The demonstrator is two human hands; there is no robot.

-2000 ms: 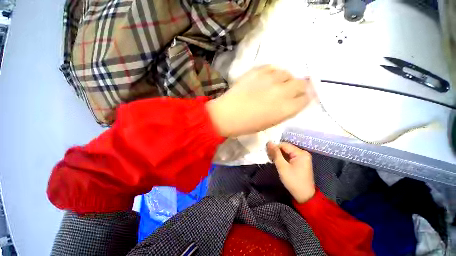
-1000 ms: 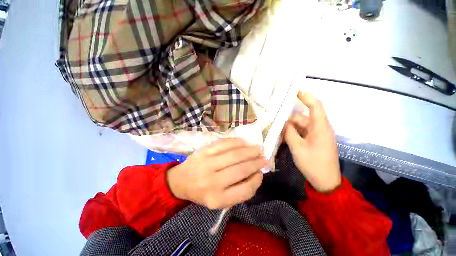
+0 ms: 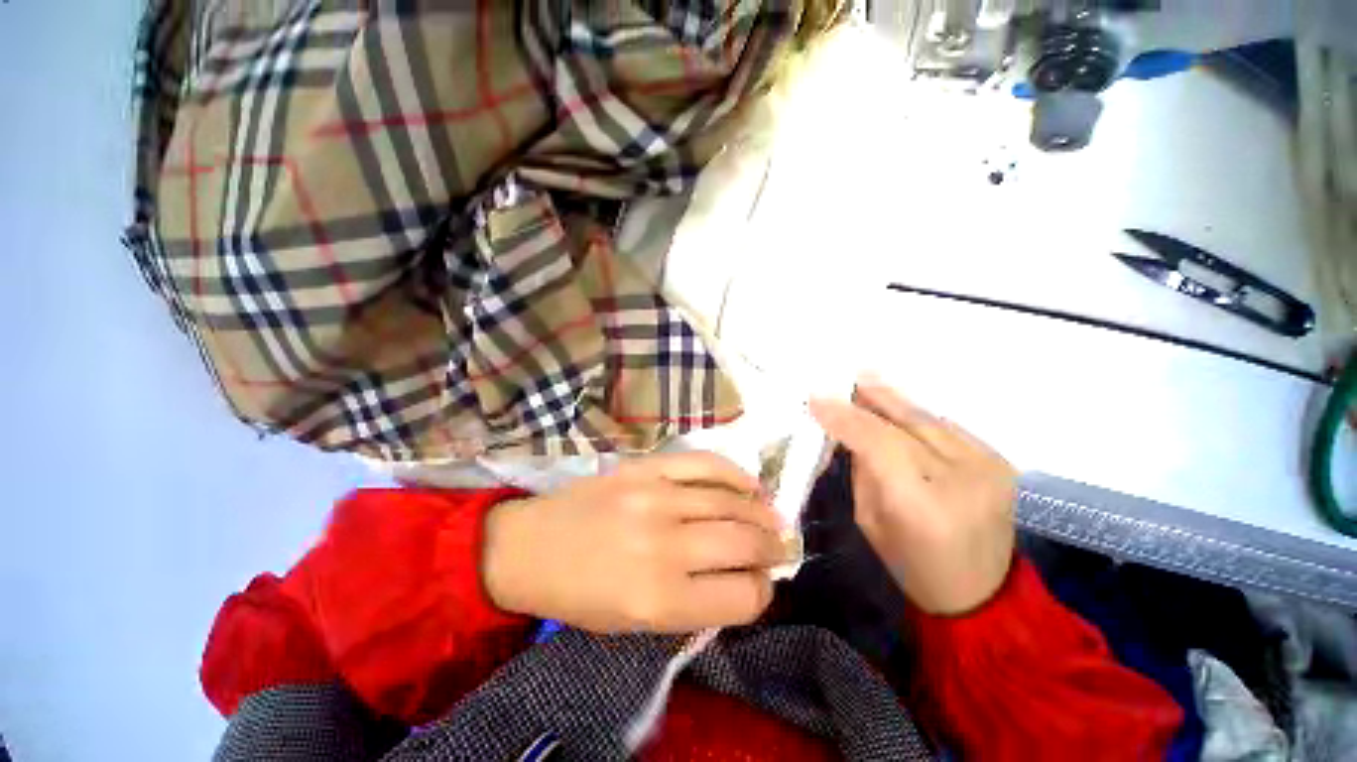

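The tan check garment [image 3: 342, 223] lies heaped at the left of the table. Its cream lining [image 3: 729, 283] runs down from the lamp-lit needle area, partly washed out. My left hand [image 3: 655, 539] pinches the lining's lower end at the table's front edge. My right hand [image 3: 930, 491] grips the lining's right edge with thumb and fingers. A narrow white strip [image 3: 665, 688] hangs below my left hand over my lap. The fingertips hide how strip and lining meet.
Black thread snips [image 3: 1220, 280] lie at right. A green scissors handle [image 3: 1329, 447] shows at the right edge. A printed ruler [image 3: 1176, 539] runs along the front edge. The presser foot area [image 3: 1066, 119] is at the top. Dark cloth lies below the table at right.
My left hand has come down from across the lining to its lower end. My right hand has moved up from the table edge onto the lining. The strip now shows hanging.
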